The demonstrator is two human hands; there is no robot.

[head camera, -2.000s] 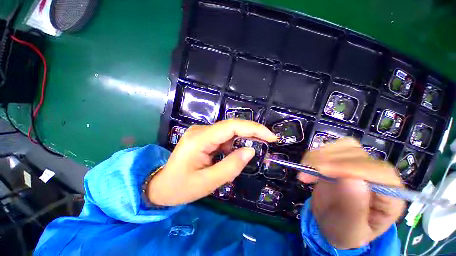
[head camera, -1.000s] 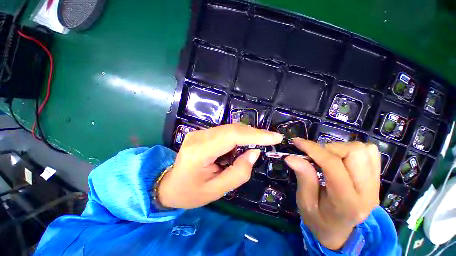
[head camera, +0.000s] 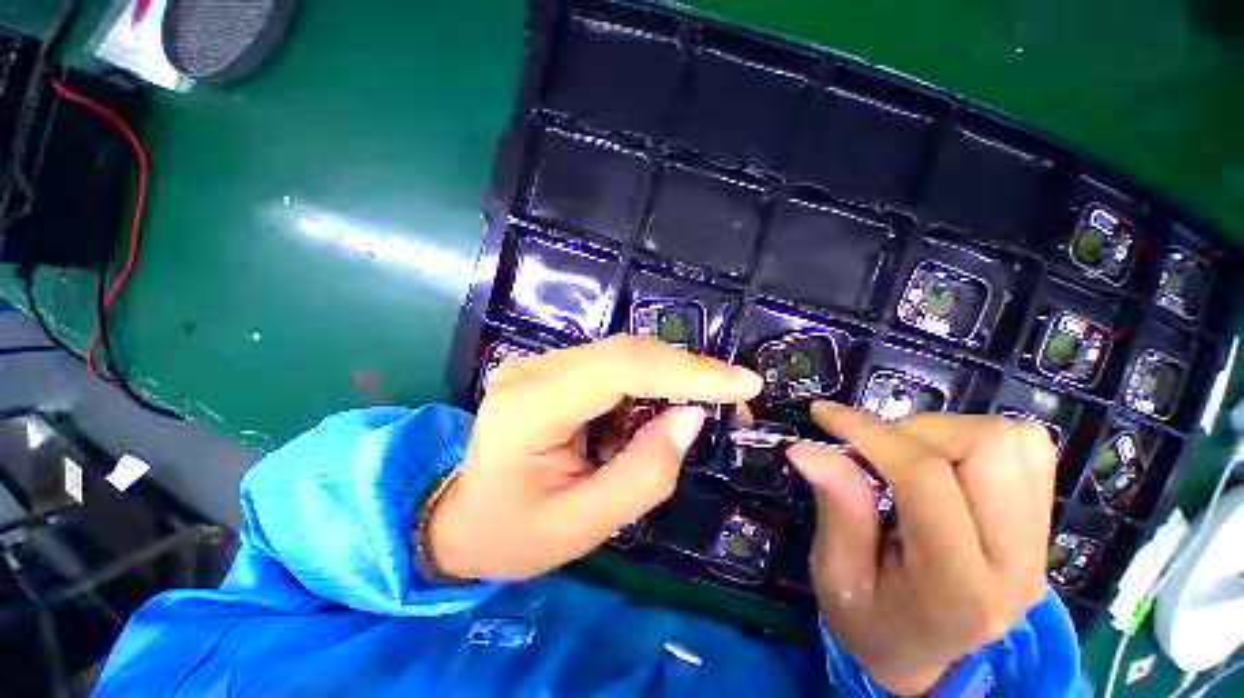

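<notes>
My left hand (head camera: pixel 566 457) comes from the left and holds a small dark square watch housing (head camera: pixel 662 413) between thumb and index finger, over the black blister tray (head camera: pixel 709 218). The fingers cover most of the housing. My right hand (head camera: pixel 928 518) is just right of it, thumb and index finger close together at a thin silvery piece (head camera: pixel 767 438) beside the housing. I cannot tell whether this is a part or a tool tip. No tweezer shaft shows now. More dark housings with green centres, such as this one (head camera: pixel 944 300), lie in tray pockets around the hands.
The tray lies on a green worktop (head camera: pixel 341 327). At the upper left are a round grey mesh disc (head camera: pixel 225 30) and a pale bag (head camera: pixel 130 48). A black device (head camera: pixel 62 177) with red and black wires is far left. A white rounded object (head camera: pixel 1207 586) with cables is at right.
The tweezers seen earlier in my right hand no longer show. My right hand has moved left, its fingertips beside the housing. My left hand stays on the housing, nearly in place.
</notes>
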